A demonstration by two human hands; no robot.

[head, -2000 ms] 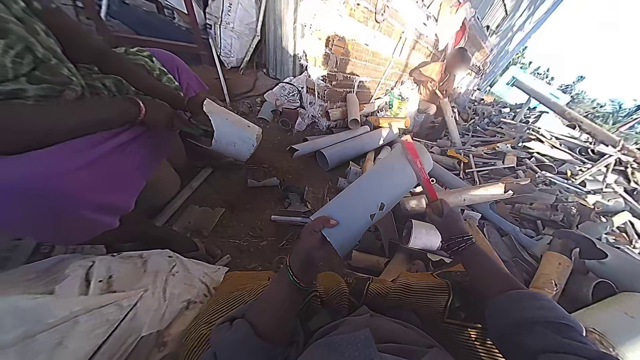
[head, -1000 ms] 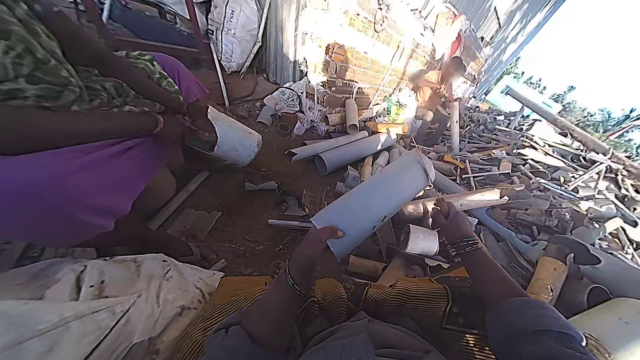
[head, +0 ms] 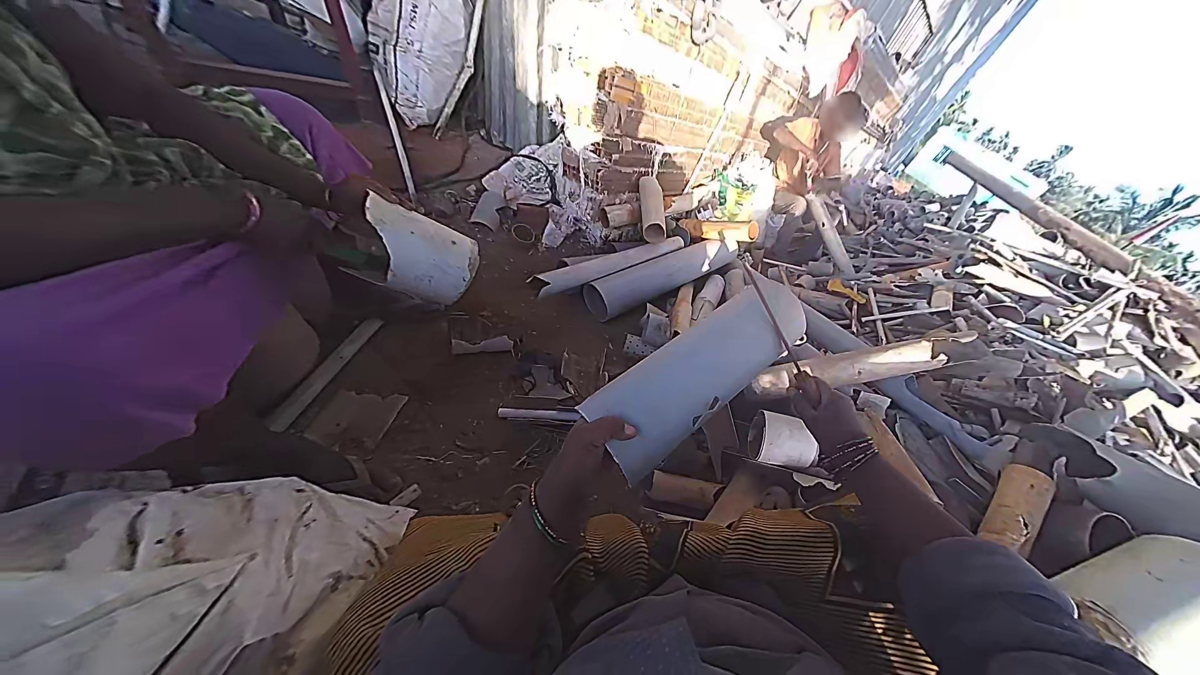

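A wide grey plastic pipe (head: 689, 375) slants across the middle of the view, its far end raised to the right. My left hand (head: 586, 459) grips its near lower end, with the thumb on top. In my right hand (head: 825, 412), beside the pipe's right side, is the handle end of a thin dark tool (head: 773, 314). The tool's narrow edge lies across or just over the pipe near its far end; whether it touches cannot be told. Small dark marks or holes show on the pipe's lower side. A short white pipe piece (head: 786, 439) lies just left of my right wrist.
At left, a person in purple cloth holds a broken white pipe (head: 427, 253). Grey pipes (head: 661, 277) lie on the dirt ahead. A large heap of pipe scraps (head: 1031, 309) fills the right side. Another person (head: 808, 150) sits by the brick wall. Pale sheeting (head: 187, 562) lies at lower left.
The tool showed its broad red face across the pipe two seconds ago; now only a thin dark edge shows. My right hand was lower than the pipe's far end throughout. My left hand keeps its hold.
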